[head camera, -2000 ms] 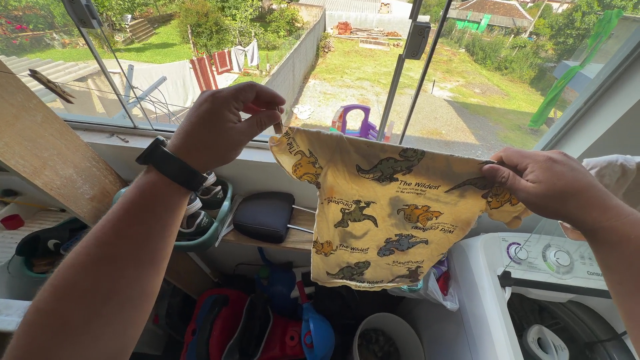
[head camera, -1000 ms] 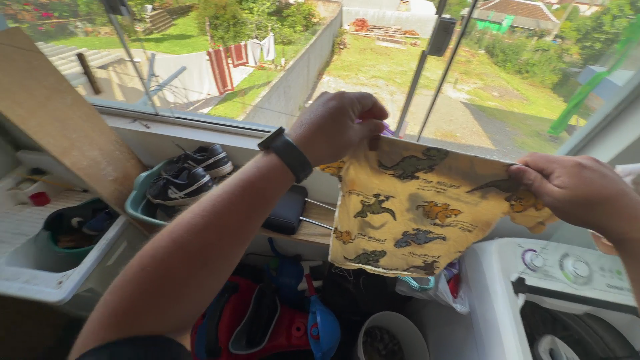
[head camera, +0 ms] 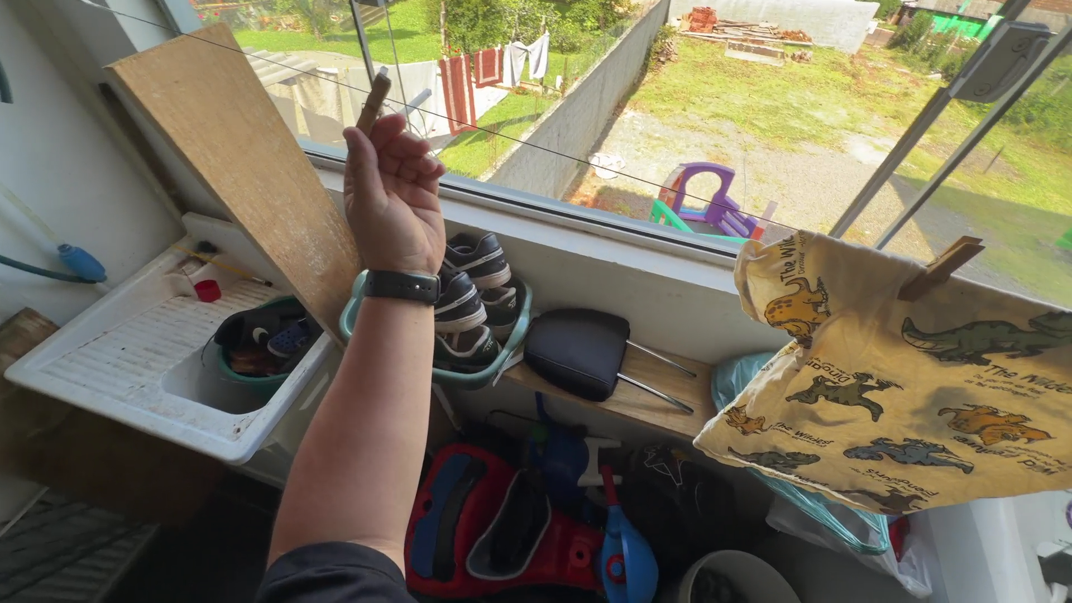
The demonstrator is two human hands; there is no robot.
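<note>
My left hand [head camera: 395,188], with a black watch band at the wrist, is raised in front of the window. Its thumb and forefinger close around the lower end of a wooden clothespin [head camera: 374,100] at the thin clothesline [head camera: 519,142]. On the right, a yellow child's shirt printed with dinosaurs [head camera: 888,394] hangs from the line. Another wooden clothespin [head camera: 942,266] clips its top edge. My right hand is out of view.
A wooden board [head camera: 243,159] leans beside a white laundry sink [head camera: 109,352]. Below the window are a green basin of shoes [head camera: 394,375], a black headrest [head camera: 578,353] on a wooden shelf, a red ride-on toy [head camera: 469,519] and a white bucket [head camera: 737,578].
My left hand has left the shirt and moved left to the clothespin. My right hand has let go of the shirt and is out of view. The view has swung left.
</note>
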